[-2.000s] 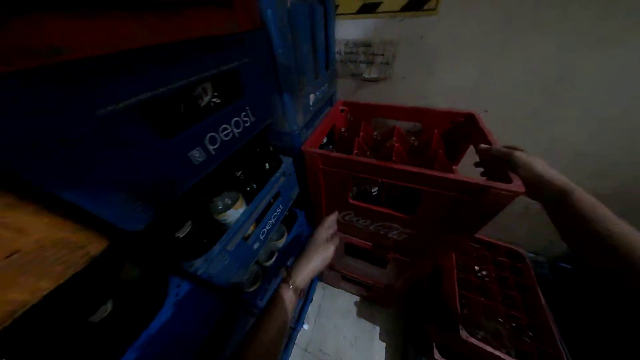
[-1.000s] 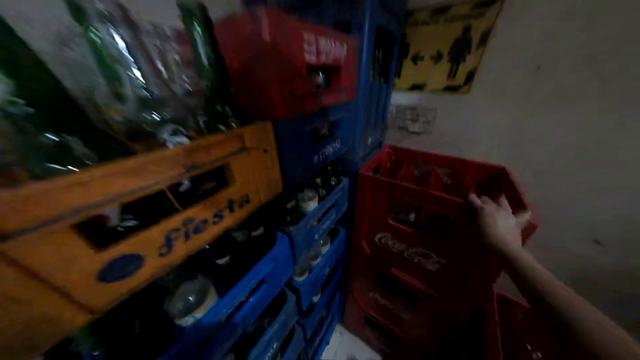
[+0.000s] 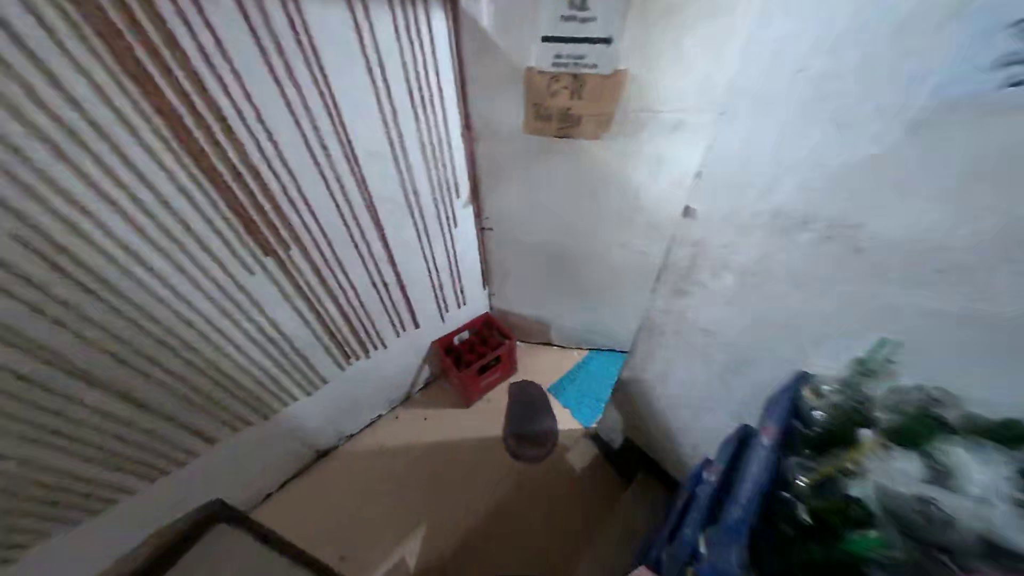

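Note:
Neither of my hands shows in the head view now, so what they hold or touch is hidden. A small red plastic bottle crate [image 3: 478, 359] stands on the floor by the far corner, with dark compartments inside. Just in front of it on the floor lies a dark slipper [image 3: 530, 422]. At the lower right, blurred green and clear glass bottles [image 3: 880, 456] fill the top of stacked blue crates [image 3: 748, 488].
Vertical strips hang along the left wall [image 3: 336, 184]. A brown cardboard sign [image 3: 573, 104] with writing is on the far wall. A blue mat [image 3: 590, 386] lies at the wall's foot. A dark-edged frame [image 3: 276, 544] juts in at lower left.
The view has swung away from the stacked red and blue crates to a corner of the room. My right hand, earlier on the red Coca-Cola crate's rim, has left the view.

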